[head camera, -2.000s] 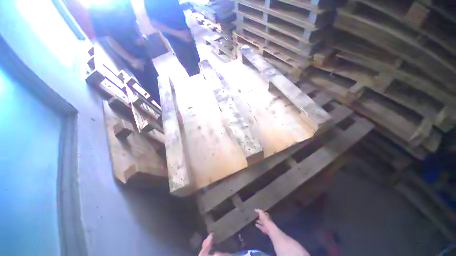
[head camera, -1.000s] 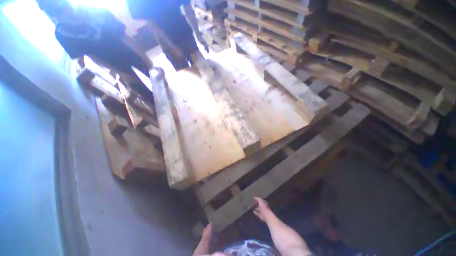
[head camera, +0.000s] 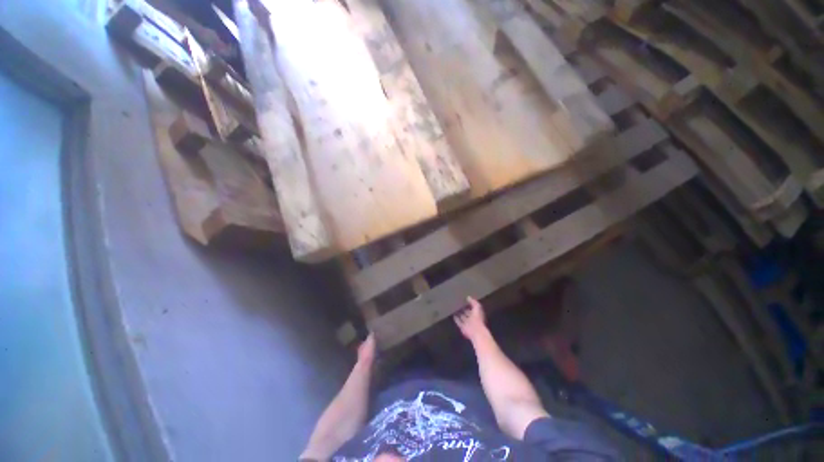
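Observation:
The slatted wooden pallet (head camera: 542, 236) lies tilted across the view, its near edge towards me. The solid-deck wooden pallet (head camera: 375, 171) lies on top of it, with thick bearers running away from me. My left hand (head camera: 367, 349) is at the near left corner of the slatted pallet, with its fingers hidden under or behind the board. My right hand (head camera: 470, 318) grips the near deck board further right, with the thumb on top and the fingers below the edge.
Pallet stacks (head camera: 696, 117) stand at the right. Small wooden pallet pieces (head camera: 212, 171) lie at the left near the blue-grey wall (head camera: 36, 271). Grey floor (head camera: 226, 361) shows at the left. A blue shaft (head camera: 623, 420) is at the lower right, with something red near it.
The view has tipped downward, so the pallets sit higher in the picture and the people at the back are out of view. Both hands remain at the slatted pallet's near edge.

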